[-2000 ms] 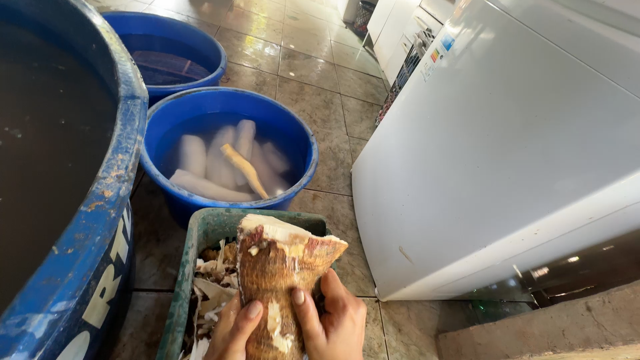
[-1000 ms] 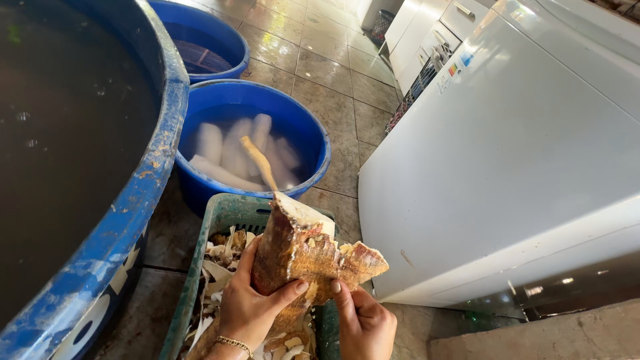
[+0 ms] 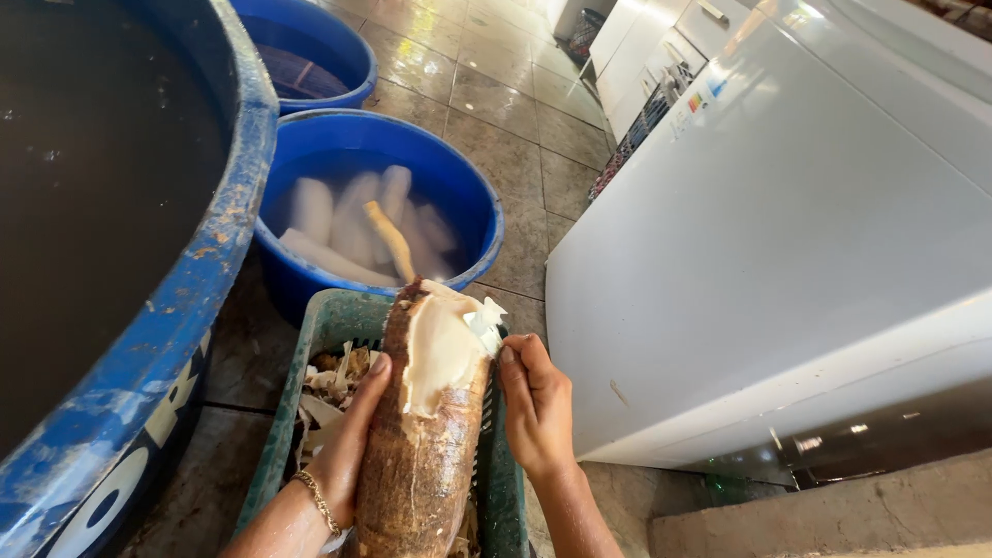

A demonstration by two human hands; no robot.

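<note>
A thick brown cassava root [image 3: 422, 457] stands tilted up over the green crate, its upper part stripped of skin and showing pale flesh. Around its left side curls my left hand [image 3: 349, 434], thumb on the bark, a gold bracelet at the wrist. My right hand [image 3: 535, 395] pinches a strip of peel [image 3: 487, 322] at the root's upper right edge; the peel's pale inner side shows. Peelings [image 3: 333, 387] lie in the green plastic crate [image 3: 271, 457] below. Whether a tool is in either hand cannot be seen.
Beyond the crate, a blue tub [image 3: 484, 198] holds peeled roots in cloudy water. Another blue tub [image 3: 364, 62] stands behind it. A large blue vat [image 3: 252, 116] of dark liquid fills the left. A white appliance [image 3: 744, 256] stands right, above a low ledge [image 3: 821, 504].
A piece of skin has come away from the root's upper part, baring pale flesh. The root is now more upright, and my right hand has moved up beside its top.
</note>
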